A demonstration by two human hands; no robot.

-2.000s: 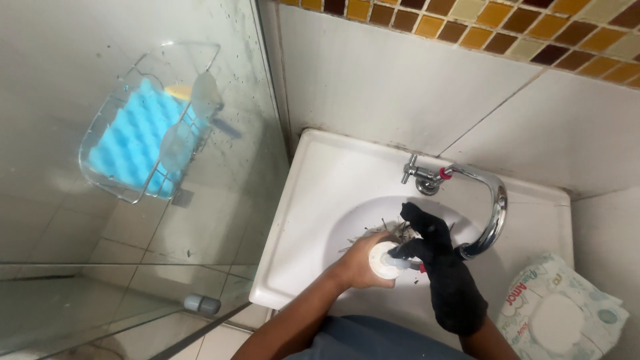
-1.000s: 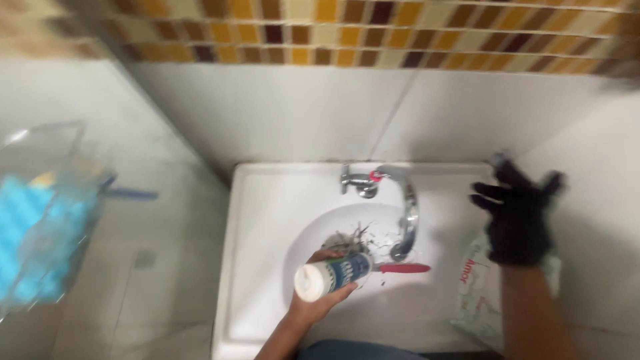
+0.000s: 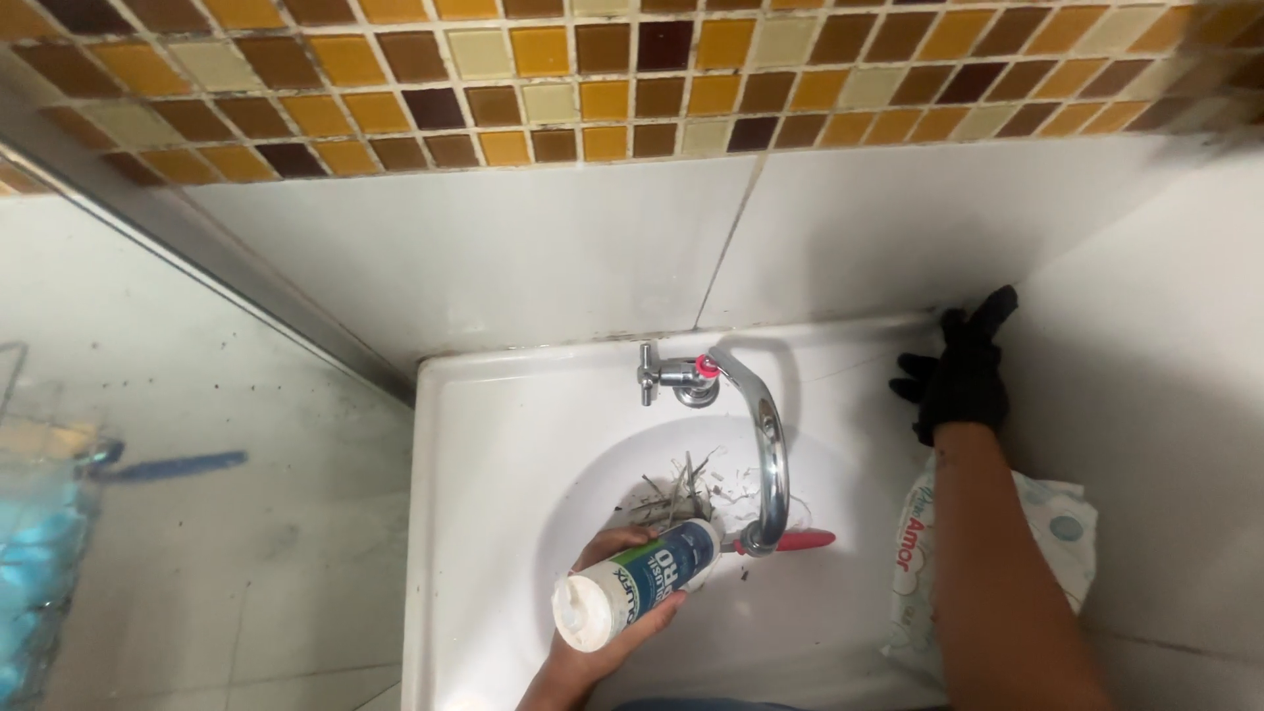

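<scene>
My bare left hand is closed around a white sealant cartridge with a blue and green label, held tilted over the basin of a white washbasin. In a black glove, my right hand reaches to the back right corner of the washbasin, fingers spread, a fingertip at the joint with the wall. I see nothing held in it. Thin dark and pale scraps lie in the basin behind the cartridge. A red-handled tool lies in the basin, its other end hidden by the spout and cartridge.
A chrome faucet with a curved spout arches over the basin. Under my right forearm lies a pack of wipes. A glass panel edge stands at left, with a wire rack holding a blue sponge beyond it. Tiled wall rises behind.
My right hand has moved from beside the cartridge over the basin to the washbasin's back right corner. My left hand still holds the cartridge. The view has shifted.
</scene>
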